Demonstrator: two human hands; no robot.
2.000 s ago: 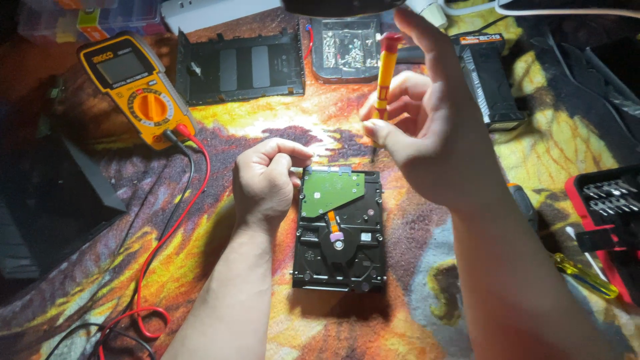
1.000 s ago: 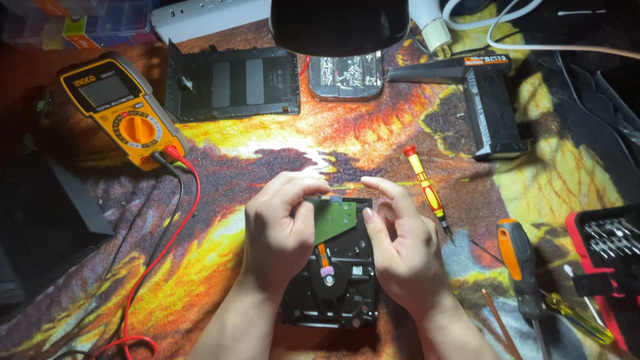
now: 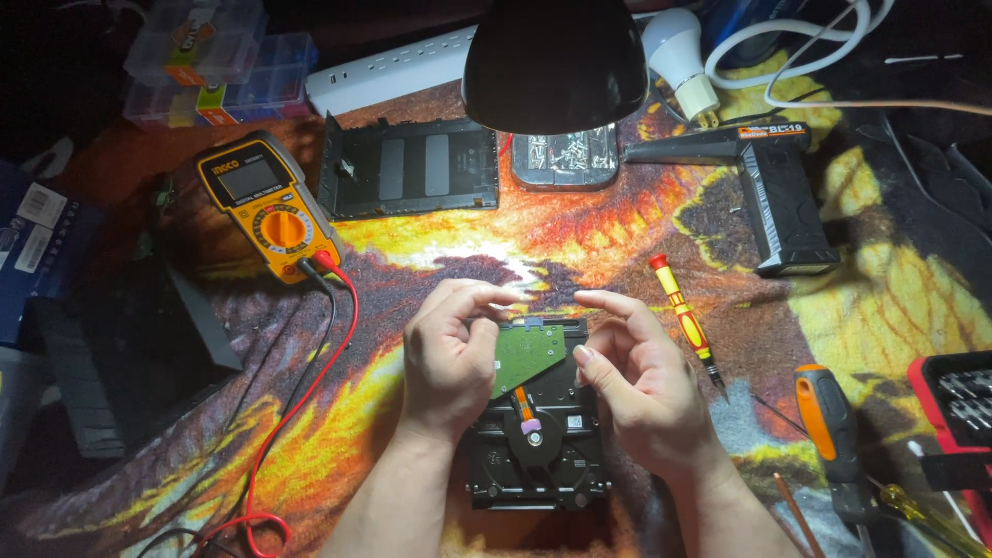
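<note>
A black hard disk drive with a green circuit board lies board side up on the patterned cloth. My left hand rests at its upper left edge, thumb over the board's side; whether it grips the drive is unclear. On the other side, my right hand hovers by the upper right corner, thumb and fingers apart, with nothing between them. A yellow and red precision screwdriver lies to the right of that hand.
Around lie a yellow multimeter with leads, a black plastic cover, a tin of screws, a black tool, an orange and black screwdriver and a red bit case. A dark lamp head hangs above.
The precision screwdriver, in my right hand two seconds ago, now lies on the cloth. My right hand has come down to the drive, and since one second ago its thumb has moved off the board.
</note>
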